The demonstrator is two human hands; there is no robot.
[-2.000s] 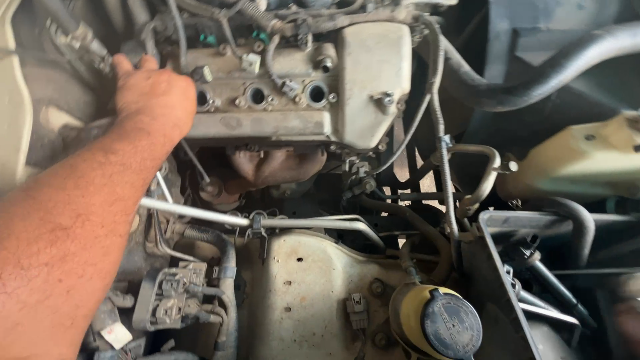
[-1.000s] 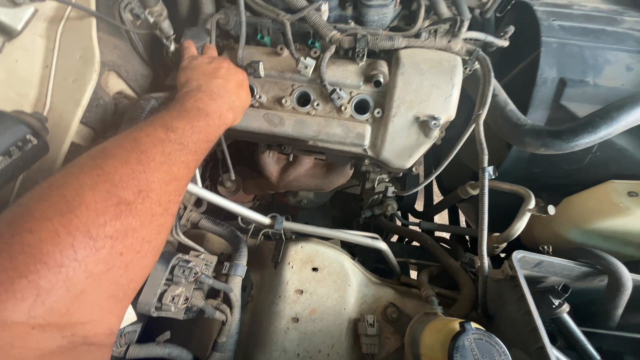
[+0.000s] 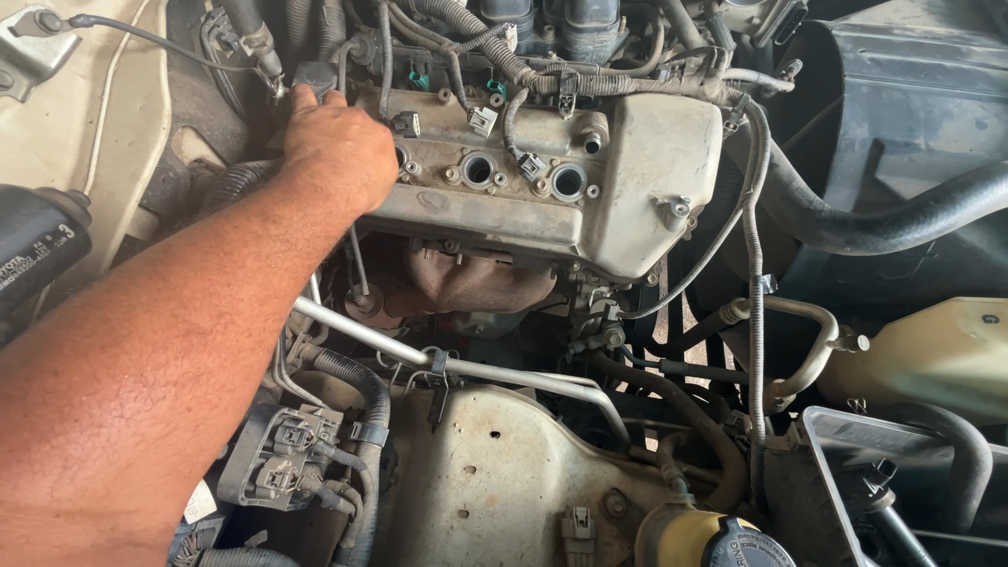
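My left hand [image 3: 340,150] reaches in from the lower left, over the left end of a dusty engine valve cover [image 3: 488,213]. Its fingertips are on a dark plastic part [image 3: 315,76] and seem to grip its near edge; the palm side is hidden. Right of the hand, spark plug wells [image 3: 478,169] lie uncovered in the cover, one partly behind the knuckles. Unplugged wiring connectors [image 3: 483,120] hang from the corrugated harness [image 3: 504,59] above them. Black ignition coils or similar plastic parts cannot be told apart behind the harness. My right hand is out of view.
A rust-brown exhaust manifold [image 3: 480,283] sits below the cover. Metal pipes [image 3: 378,339] cross in front of it. A relay or connector block [image 3: 283,457] is at lower left, a yellow reservoir with a black cap [image 3: 748,543] at the bottom, and a thick black hose [image 3: 850,228] at right.
The view has shifted, bringing more of the left side into sight. My left hand stays at the dark plastic part at the left end of the engine.
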